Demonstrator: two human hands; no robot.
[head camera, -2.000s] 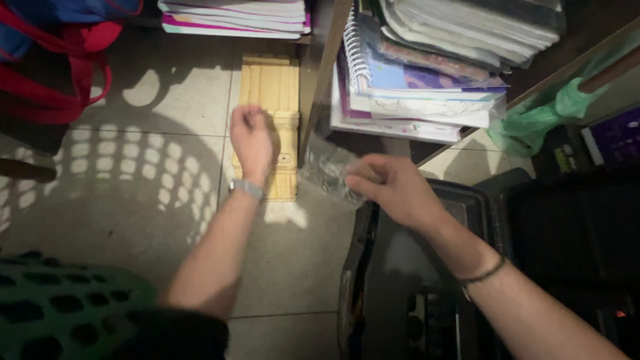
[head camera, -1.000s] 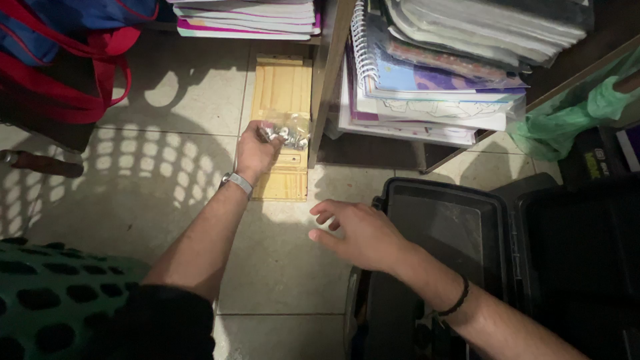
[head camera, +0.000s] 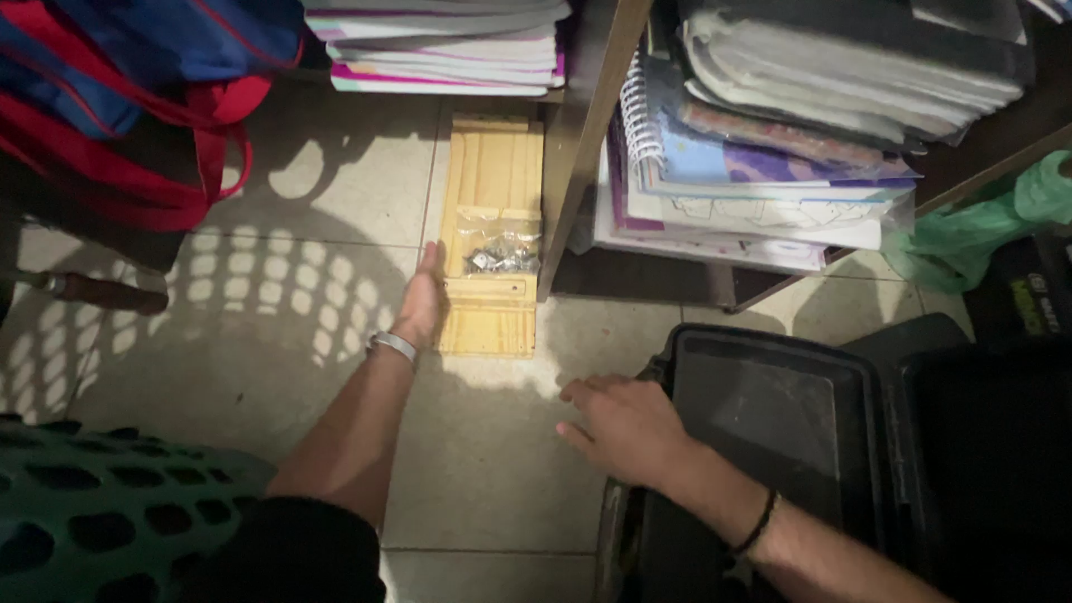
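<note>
Pale wooden boards (head camera: 496, 167) lie stacked on the tiled floor against the shelf's side panel. A clear plastic bag of small metal hardware (head camera: 501, 251) rests on top of them. My left hand (head camera: 423, 293) is at the left edge of the boards, palm facing them, and grips nothing. To the lower right of the boards, my right hand (head camera: 624, 423) is held over the floor beside a black plastic toolbox (head camera: 754, 394), with its fingers apart and nothing in them.
Books and a spiral notebook (head camera: 645, 126) fill the shelf at the right, beside a green plastic bag (head camera: 955, 234). More books (head camera: 444, 50) sit at the top. A blue and red bag (head camera: 201, 100) and a wooden handle (head camera: 113, 293) are at the left, above a green perforated basket (head camera: 109, 511).
The bag of hardware passed from my right hand to my left, which has let it go on the boards. My left hand has since moved to the boards' left side.
</note>
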